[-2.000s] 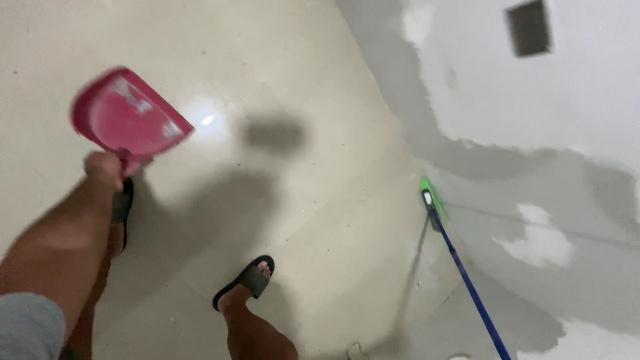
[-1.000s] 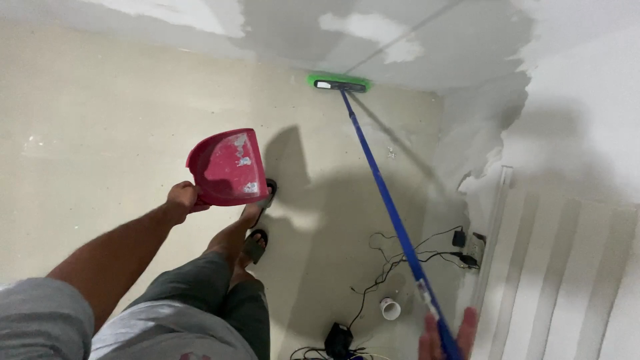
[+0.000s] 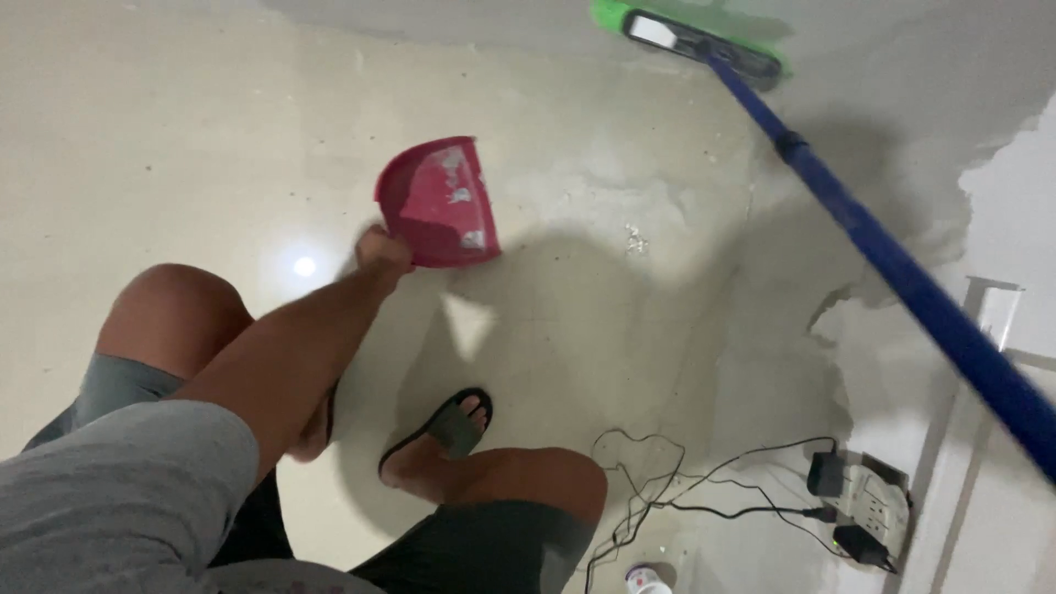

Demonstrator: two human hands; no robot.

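Observation:
My left hand (image 3: 384, 250) is closed around the handle of a red plastic dustpan (image 3: 429, 202), held low at the floor with its straight edge facing right. White residue marks the pan. To the right of that edge, a small heap of pale debris (image 3: 636, 240) lies on the floor. A broom or mop with a bright green head (image 3: 701, 45) and a long blue pole (image 3: 858, 223) reaches from the upper middle to the right edge. Its head is by the foot of the wall. My right hand is out of view, so its hold on the pole is hidden.
Tangled black cables (image 3: 652, 503) run over the floor to a white power outlet strip (image 3: 870, 503) with black adapters at the lower right. A white cup-like container (image 3: 646, 580) lies at the bottom edge. Patchy grey and white walls (image 3: 932, 107) border the floor.
My knees are now bent and my left hand holds the dustpan lower, near the floor. My right hand, seen at the pole one second ago, has left the view.

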